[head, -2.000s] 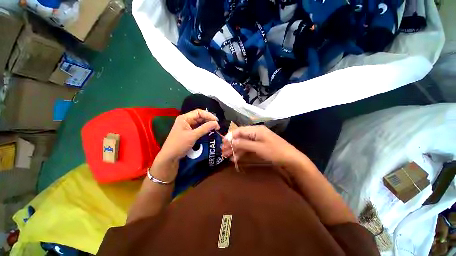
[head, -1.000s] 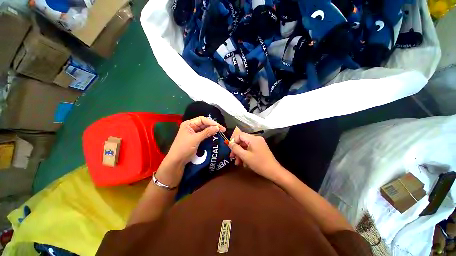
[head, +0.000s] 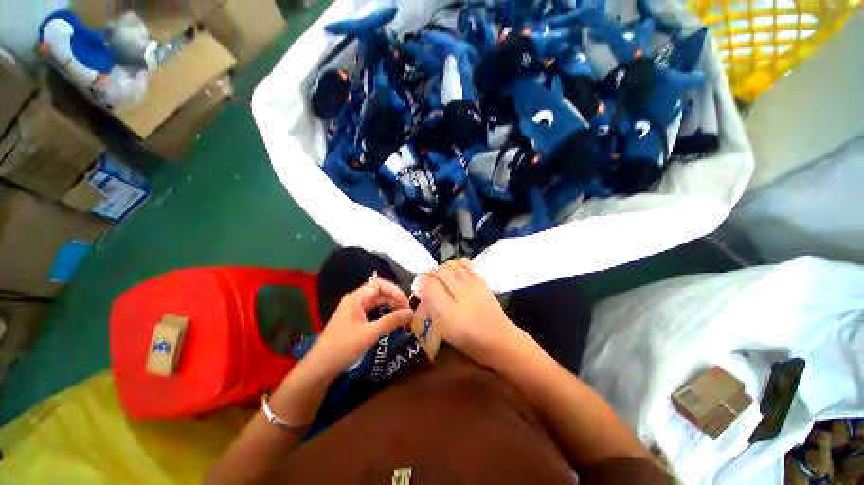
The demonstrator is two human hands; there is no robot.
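A blue plush toy with a black strap bearing white letters (head: 390, 358) lies in the lap, partly hidden under my hands. A small tan hang tag with a blue figure (head: 427, 332) hangs at my right hand's fingers. My right hand (head: 461, 305) has bent fingers around the tag's top. My left hand (head: 365, 320) is close beside it, thumb and index finger pinched near the tag's upper end. What the left fingertips hold is too small to tell; the string is not clearly visible.
A large open white sack (head: 327, 204) of blue toys stands in front. A red stool (head: 204, 384) with a small tag stack (head: 168, 345) is at left, above a yellow sack (head: 85, 440). At right, a white sack (head: 630, 341) bears a banded tag stack (head: 711, 401) and a dark flat object (head: 779, 399).
The view has shifted, showing more of the front sack. The tan tag now shows its blue figure below my right fingers. My right hand has turned, and both hands are closer together.
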